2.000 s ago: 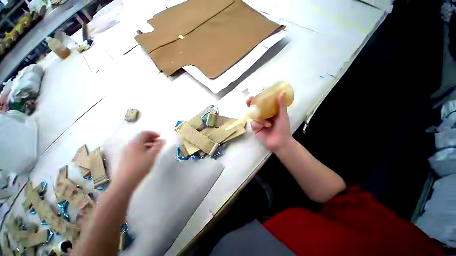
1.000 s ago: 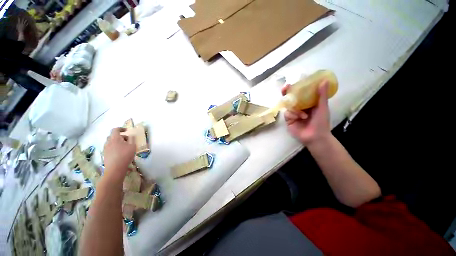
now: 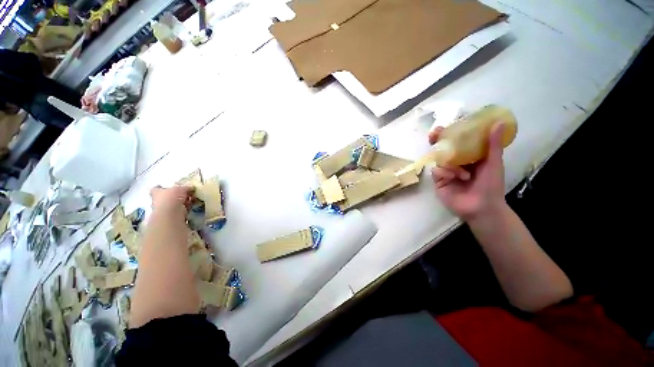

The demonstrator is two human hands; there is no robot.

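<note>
My right hand (image 3: 470,175) holds the amber glue bottle (image 3: 479,136), its narrow nozzle pointing left over a pile of tan strap tabs (image 3: 369,188) with blue-wrapped ends. One strap tab (image 3: 285,246) lies alone nearer the bench edge. My left hand (image 3: 174,197) is at the left group of tabs, its fingers on a tab (image 3: 212,198); the fingertips are partly hidden, so I cannot tell whether it grips one. More tabs (image 3: 215,287) lie beside my left forearm.
Brown panels (image 3: 387,43) lie on white sheets (image 3: 380,107) at the far side. A small tan block (image 3: 258,137) lies beyond the tabs. A white plastic container (image 3: 97,154), crumpled white pieces (image 3: 61,215) and longer tan strips (image 3: 43,322) are at left. A dark-clothed person's part (image 3: 32,86) shows far left.
Since two seconds ago, my left hand has moved from near the pile to the left group. A tab now lies alone on the bench. The bottle stays in my right hand; the view has shifted.
</note>
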